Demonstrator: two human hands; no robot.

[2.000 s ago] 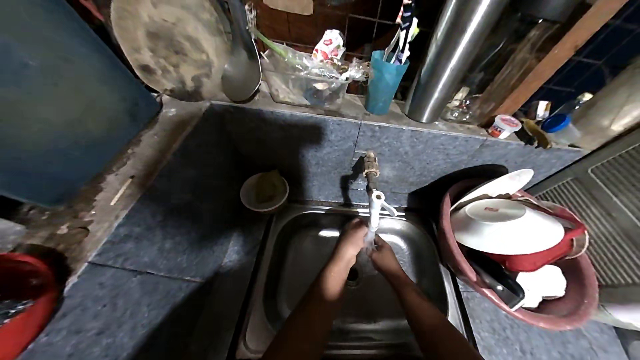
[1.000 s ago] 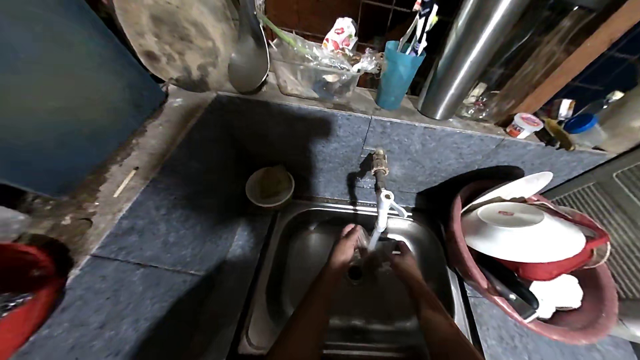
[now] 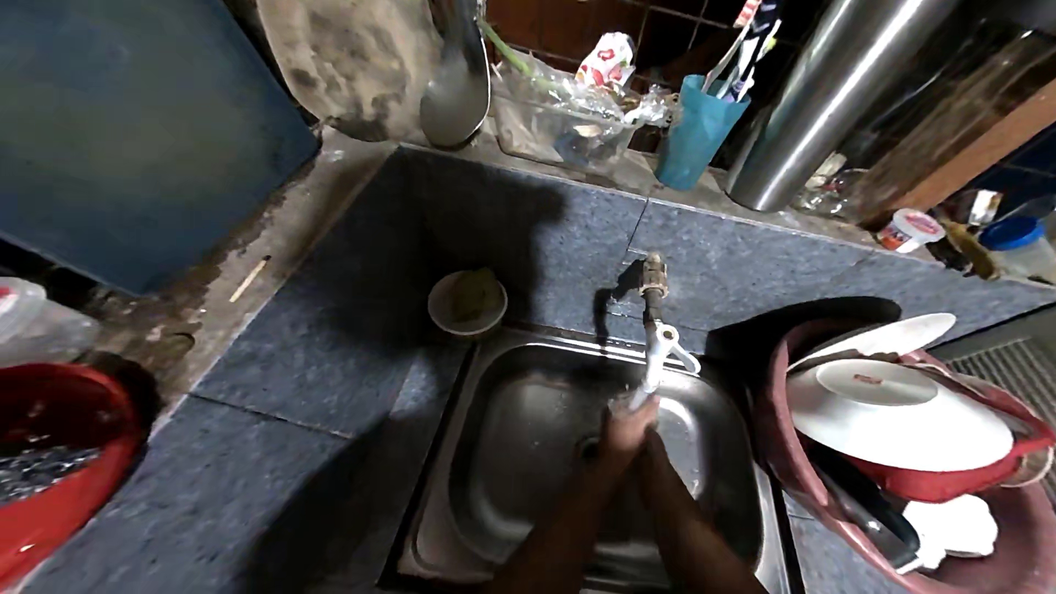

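Note:
My left hand point(image 3: 629, 425) is under the white faucet point(image 3: 660, 356), its fingers near the spout's mouth. My right hand point(image 3: 650, 444) is close against it, partly hidden behind the left hand. Both are blurred, and whether their fingers are spread or closed is unclear; no held object shows. Beneath them is the stainless steel sink point(image 3: 511, 445), with its drain point(image 3: 588, 448) just left of the wrists. A white bowl point(image 3: 445, 307) with a greenish sponge-like thing point(image 3: 477, 295) stands by the sink's back left corner.
Right of the sink, a reddish basin point(image 3: 784, 412) holds white dishes point(image 3: 916, 421). A red bucket point(image 3: 74, 511) stands at far left. Along the back ledge are a ladle point(image 3: 454, 103), a clear plastic container point(image 3: 561, 136), a blue cup of toothbrushes point(image 3: 697, 140) and a steel cylinder point(image 3: 817, 99).
One second ago my hands were apart below the faucet; now they are together under its spout. Two seconds ago they were also close together there.

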